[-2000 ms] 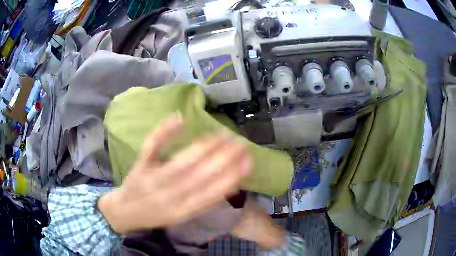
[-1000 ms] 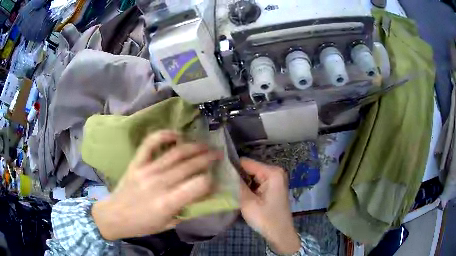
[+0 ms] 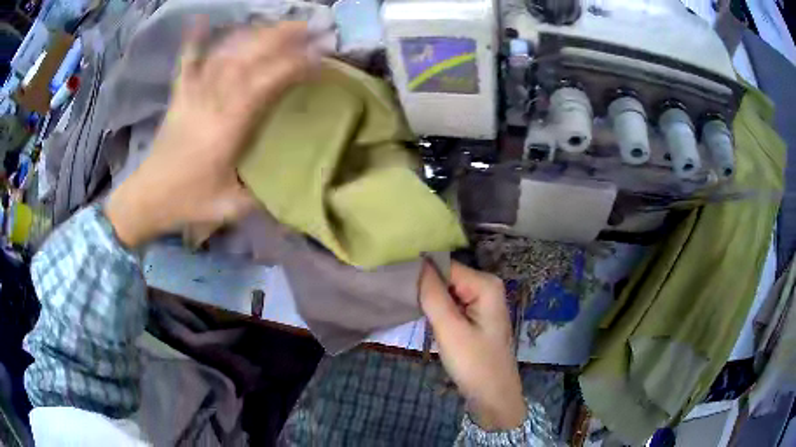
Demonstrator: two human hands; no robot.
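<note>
My right hand (image 3: 471, 323) pinches the edge of a grey-taupe cloth piece (image 3: 349, 292) between thumb and finger, just below the needle area. An olive green piece (image 3: 384, 205) lies on top of the grey cloth, folded, its upper right part against the needle area (image 3: 441, 161) of the overlock machine (image 3: 441, 65). My left hand (image 3: 209, 131) is blurred, fingers spread, at the left edge of the olive piece; whether it touches the cloth is unclear. The presser foot is too small and dark to make out.
Grey cloth (image 3: 140, 52) is heaped at left behind my left hand. Long green cloth (image 3: 698, 279) drapes at right. Trimmings (image 3: 532, 262) lie on a blue surface (image 3: 556, 301) below the machine front. Dark and grey cloth (image 3: 188, 375) hangs at lower left, below the brown table edge (image 3: 384, 350).
My left hand has moved up and left from the middle of the cloth, its fingers spreading. The olive piece is turned and the grey cloth beneath shows more. The view has shifted.
</note>
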